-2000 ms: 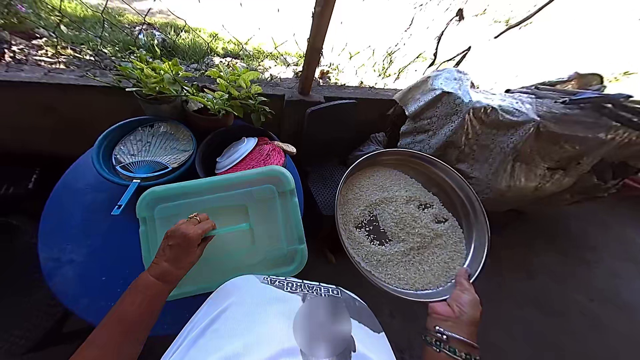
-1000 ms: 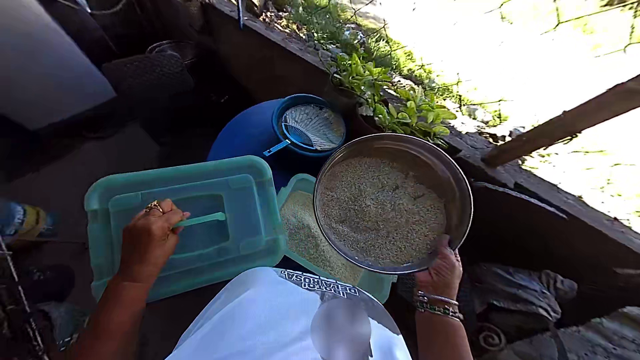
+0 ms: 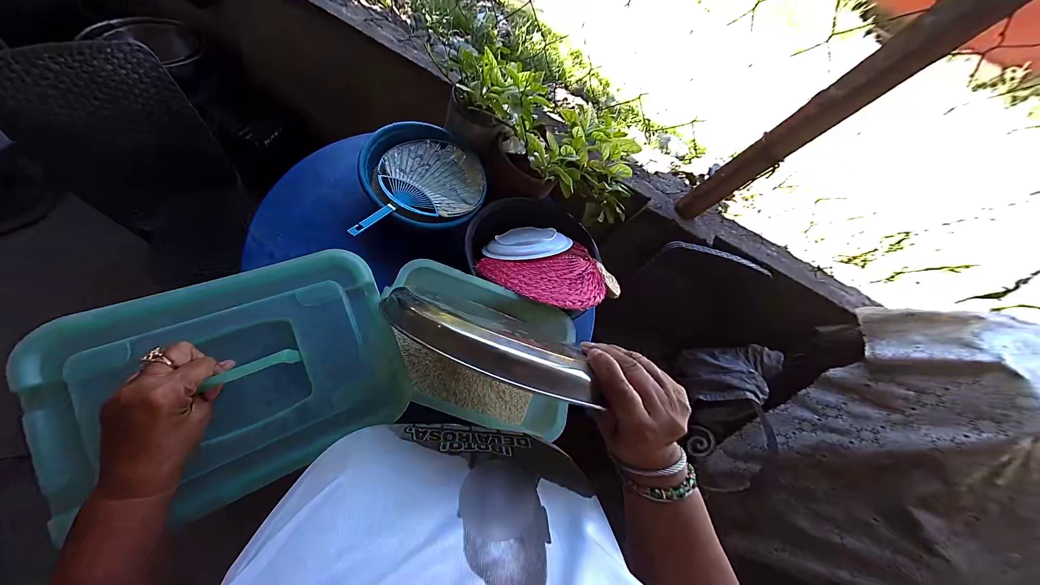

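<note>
My left hand grips the handle of a translucent green plastic lid, held off to the left of its container. My right hand holds the rim of a round stainless steel basin, fingers on its outside. The basin is tipped steeply over the green plastic container, its underside facing me and its inside hidden. Grain that looks like rice lies in the container, partly covered by the basin. Whether any grain is still in the basin cannot be seen.
On the round blue table stand a blue basin with a hand fan and a dark basin holding a white plastic lid and a pink woven item. Potted plants, a wooden post and a draped cover are beyond.
The steel basin, level and full of grain before, is now tipped over the container. The green lid covered the container two seconds ago and is now held to its left. The view has turned.
</note>
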